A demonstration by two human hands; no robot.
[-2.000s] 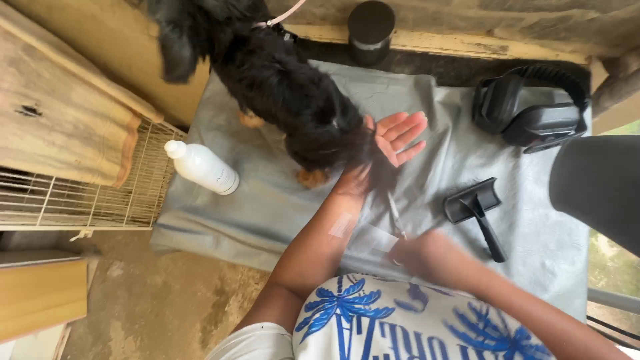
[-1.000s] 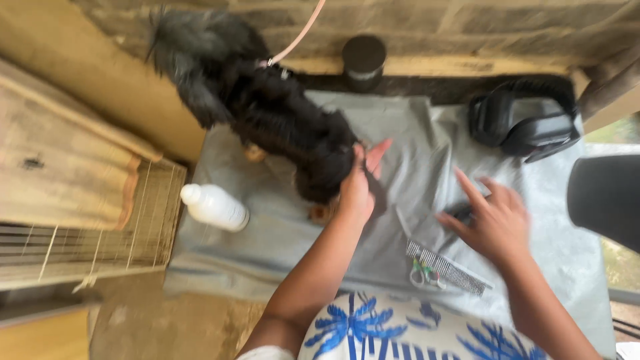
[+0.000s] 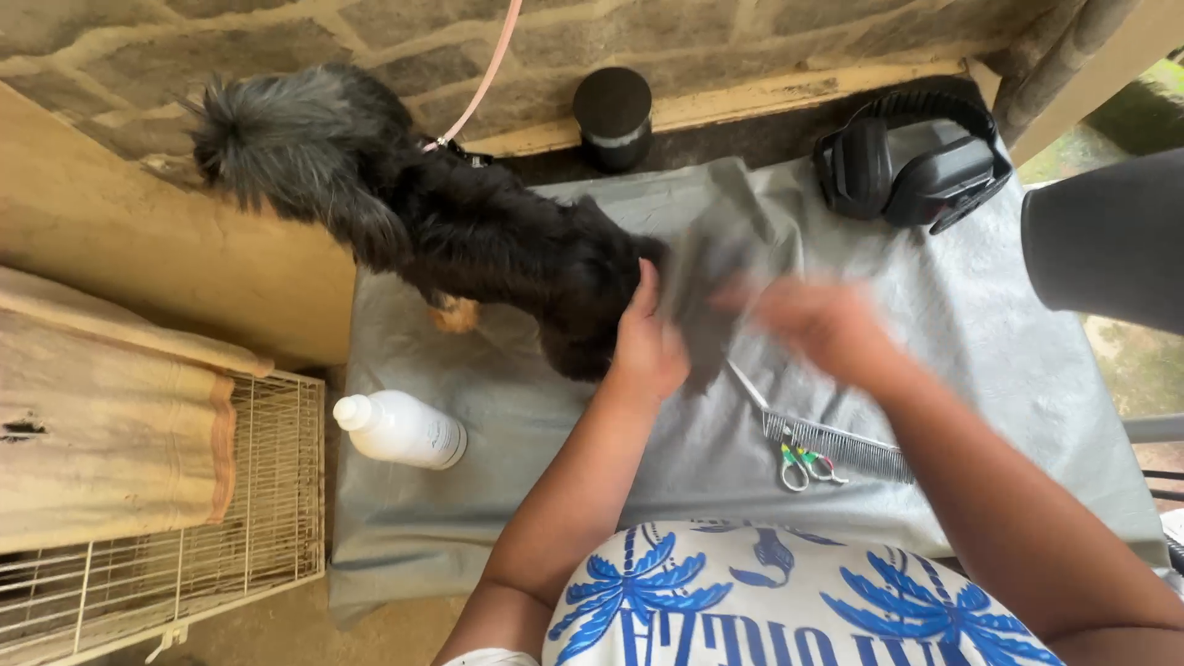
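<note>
A small black dog (image 3: 499, 231) with a greyish head stands on the grey-covered table, its rear toward me. My left hand (image 3: 652, 347) grips the long hair of its tail (image 3: 708, 342) close to the rump. Just right of the tail is my right hand (image 3: 814, 324), strongly blurred; a grey-dark smear lies between both hands, and what my right hand holds cannot be made out. Below it, a metal comb (image 3: 837, 449) lies across scissors (image 3: 803, 465) with green-and-yellow marked finger rings. The black slicker brush cannot be made out in this view.
A white bottle (image 3: 402, 428) lies at the table's left. Black ear muffs (image 3: 911, 176) rest at the back right, and a black-lidded container (image 3: 613, 116) stands by the block wall. A pink lead (image 3: 483, 74) runs up from the dog. A wire cage (image 3: 277, 481) borders the left side.
My right hand has let go of the scissors and comb, reached over the slicker brush, then moved left toward the tail. My left hand, open beneath the tail hair earlier, has closed on it.
</note>
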